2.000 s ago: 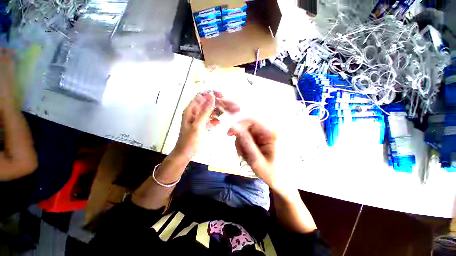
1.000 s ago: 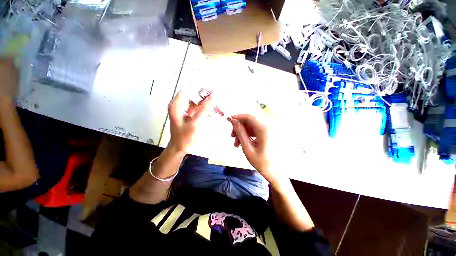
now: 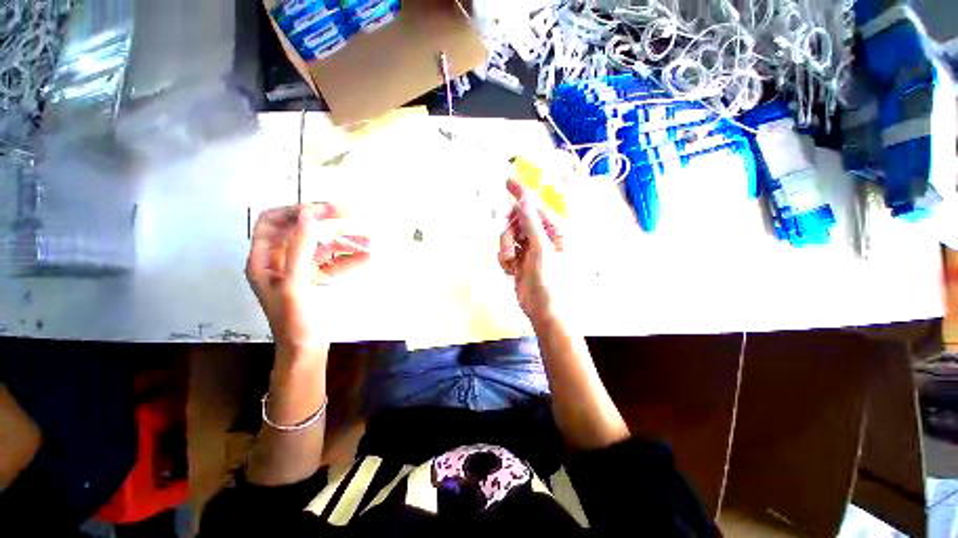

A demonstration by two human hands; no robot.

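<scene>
My left hand (image 3: 297, 257) is over the white table at centre left, its fingers curled with thumb and fingertips close together. Glare washes out the fingertips, and I cannot tell whether a clear or pale thing is between them. My right hand (image 3: 533, 250) is to the right, fingers pointing away from me. A small bright yellow piece (image 3: 543, 186) is at its fingertips and appears held. A tiny dark piece (image 3: 418, 235) lies on the table between my hands.
An open brown carton (image 3: 394, 68) with blue-and-white boxes is at the back. White coiled cables (image 3: 725, 47) heap at back right, above blue-and-white retail boxes (image 3: 683, 147). Clear blister trays (image 3: 89, 205) are at left. Part of another person's arm (image 3: 16, 436) shows at lower left.
My hands have moved apart. The yellow piece now shows at my right fingertips. The view has turned and shifted, so the carton and cables appear further left and higher.
</scene>
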